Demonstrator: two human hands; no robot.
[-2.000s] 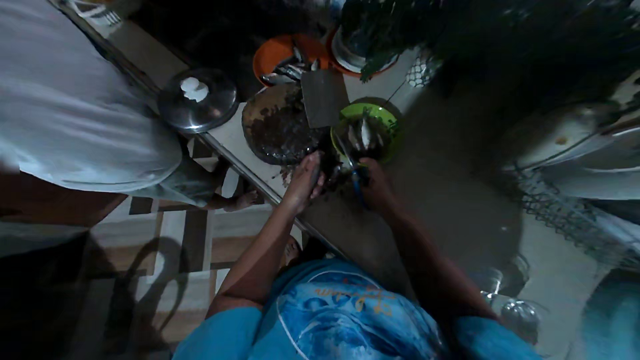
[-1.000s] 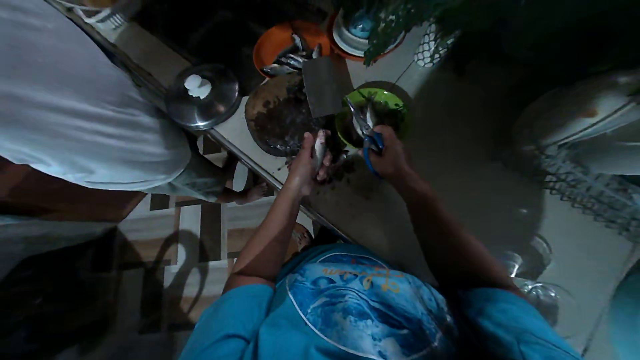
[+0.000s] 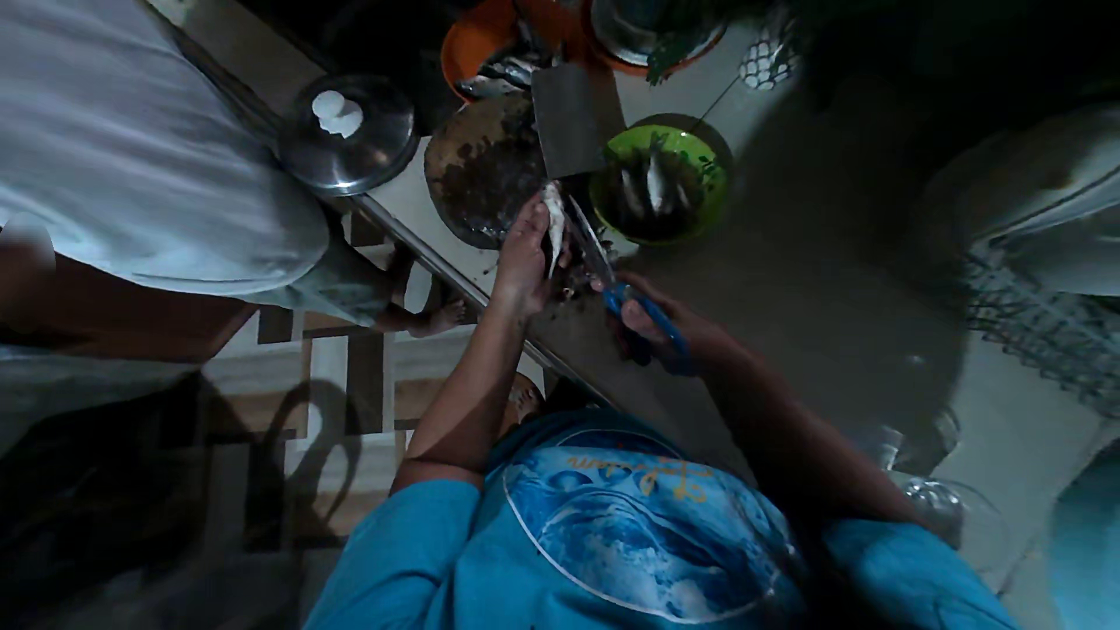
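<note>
My left hand (image 3: 527,254) grips a small silvery fish (image 3: 554,223), its belly turned up, over the counter edge beside a round chopping board (image 3: 477,175). Blue-handled scissors (image 3: 598,249) are in my right hand (image 3: 656,319), their blades pointing at the fish. A green bowl (image 3: 722,188) with several fish in liquid stands just beyond the scissors. The wide blade of a cleaver (image 3: 564,118) lies between board and bowl. More fish are in an orange bowl (image 3: 453,57) behind the board. Dark scraps lie on the counter under my hands.
A metal pot lid (image 3: 376,131) with a white knob rests at the counter's left edge. Another person (image 3: 157,157) stands close on the left. Clear glassware (image 3: 941,503) stands at the lower right, a wire rack (image 3: 1041,324) at the right. Plates sit in an orange basin at the back.
The scissors have moved from over the green bowl at one second ago to beside the fish. A fish shows clearly in my left hand now and one second ago.
</note>
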